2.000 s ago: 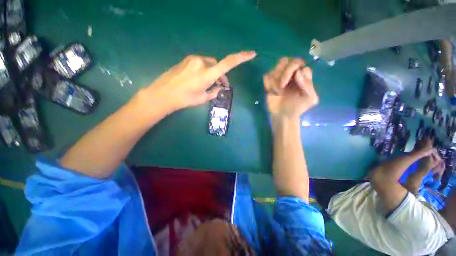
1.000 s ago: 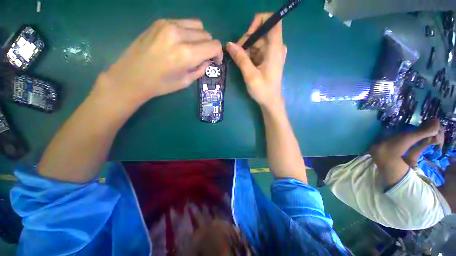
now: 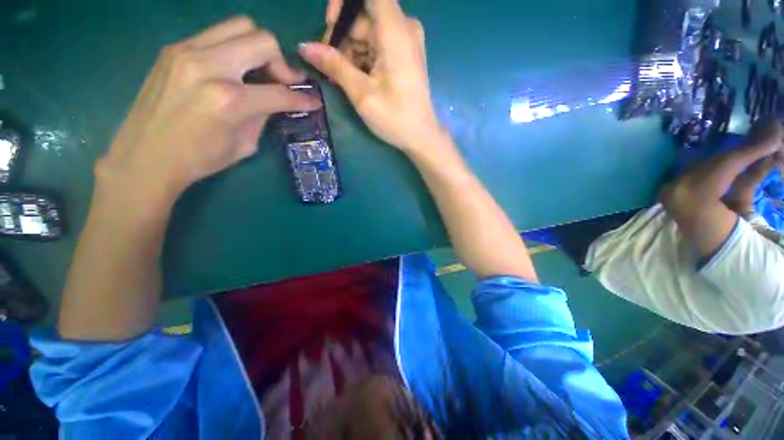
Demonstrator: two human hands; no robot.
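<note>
An opened mobile phone (image 3: 312,159) lies on the green bench mat in front of me, its top end tilted slightly left. Its black upper part points away from me and its silvery-blue circuit board is nearest me. My left hand (image 3: 211,103) has its fingertips on the phone's top end, with the index finger across the black part. My right hand (image 3: 378,73) is just beyond and right of the phone's top. It holds a slim black tool (image 3: 346,23) that runs out at the top edge. The tool's tip and any small part under my fingers cannot be made out.
Several opened phones (image 3: 30,215) lie at the far left on the green mat (image 3: 481,185). Shiny crinkled film and dark parts (image 3: 658,86) lie at the upper right. A neighbouring person in a white top (image 3: 701,253) works at the right edge.
The view has shifted. The tool appeared in my right hand, after a frame where none clearly showed. My left fingers now lie over the phone's black end, covering the pale disc seen one second ago.
</note>
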